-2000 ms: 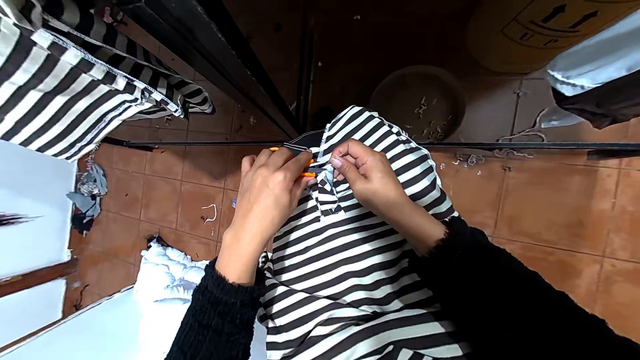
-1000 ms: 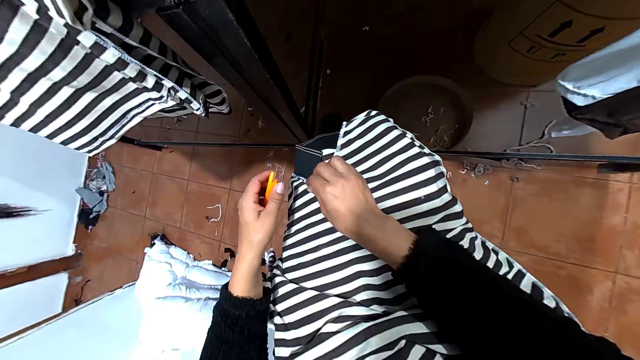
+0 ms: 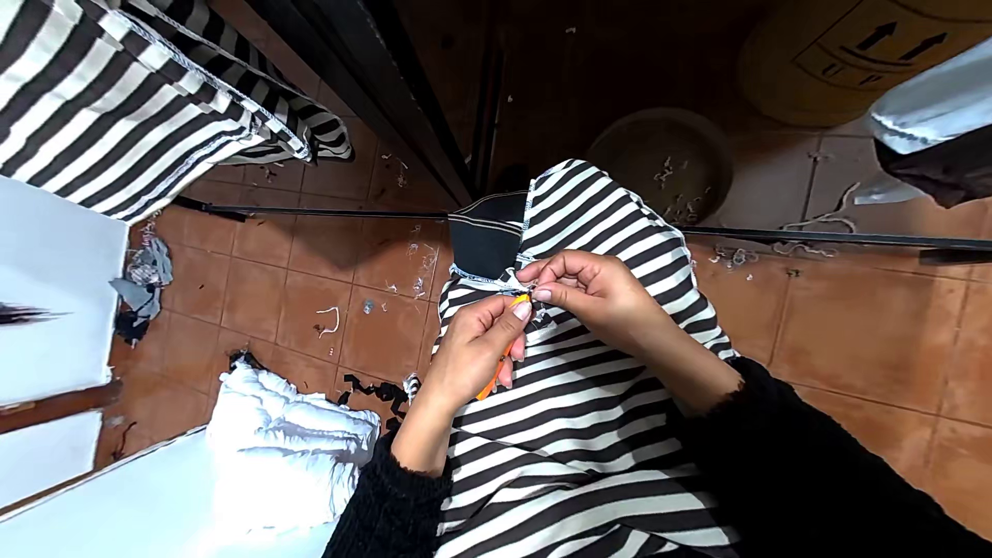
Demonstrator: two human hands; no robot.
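Observation:
A black-and-white striped fabric garment [image 3: 573, 434] lies across my lap, with a dark panel [image 3: 484, 236] edged in light topstitching at its far end. My left hand [image 3: 480, 341] is closed around a small orange-handled tool [image 3: 496, 378], perhaps thread snips; its tip is mostly hidden by my fingers. Against that tip, my right hand [image 3: 585, 291] pinches a bit of the garment's seam between thumb and forefinger. The two hands nearly touch just below the dark panel.
More striped fabric [image 3: 124, 108] hangs at upper left. A black metal frame [image 3: 387, 85] and thin bar cross ahead. Beyond are a round basin [image 3: 666, 163] and a yellow drum [image 3: 860, 62]. White cloth [image 3: 287, 442] sits on a white surface at lower left. Thread scraps litter the tiled floor.
A second ago my hands were apart, the left one holding the orange tool beside the garment. Now the left hand has moved right to meet the right hand at the seam below the dark panel.

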